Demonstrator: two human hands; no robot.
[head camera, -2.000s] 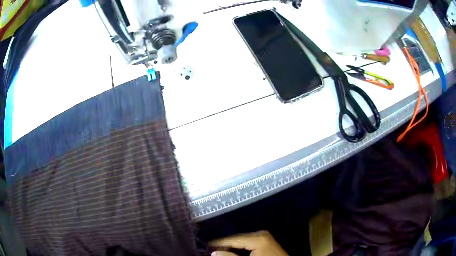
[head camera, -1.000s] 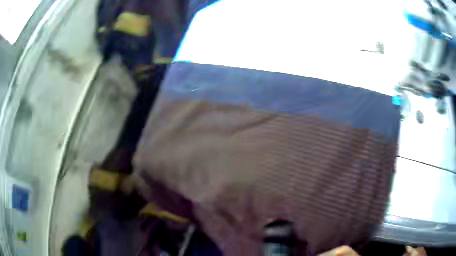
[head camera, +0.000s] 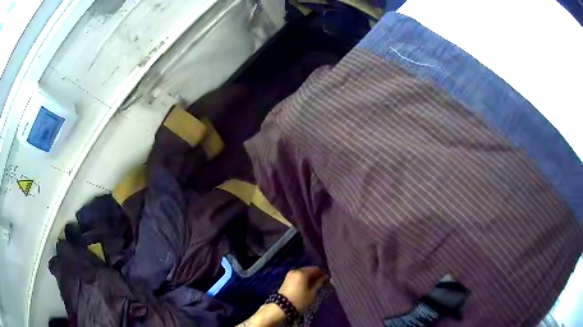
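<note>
The dark striped fabric panel (head camera: 409, 166) spreads over the near edge of the white table and hangs down over the lap. The plain navy band (head camera: 473, 83) runs along its far edge, with a loose pale thread on it. My left hand (head camera: 303, 286), with a beaded bracelet, is low in the middle. Its fingers are curled on the panel's hanging left edge; the fingertips are partly hidden. My right hand is out of the picture. A small black and grey item (head camera: 441, 297) shows at the panel's lower part; I cannot tell what it is.
The white table top (head camera: 511, 38) shows at the upper right. Left of the panel lies a heap of dark garment pieces (head camera: 160, 236) with tan patches, beside a blue handle (head camera: 221, 276) and a grey bar. A pale curved machine or wall surface (head camera: 89, 115) stands at the far left.
The view has swung left and down, so the sewing machine, phone and shears are gone from it. My left hand with its bracelet now shows at the panel's hanging edge.
</note>
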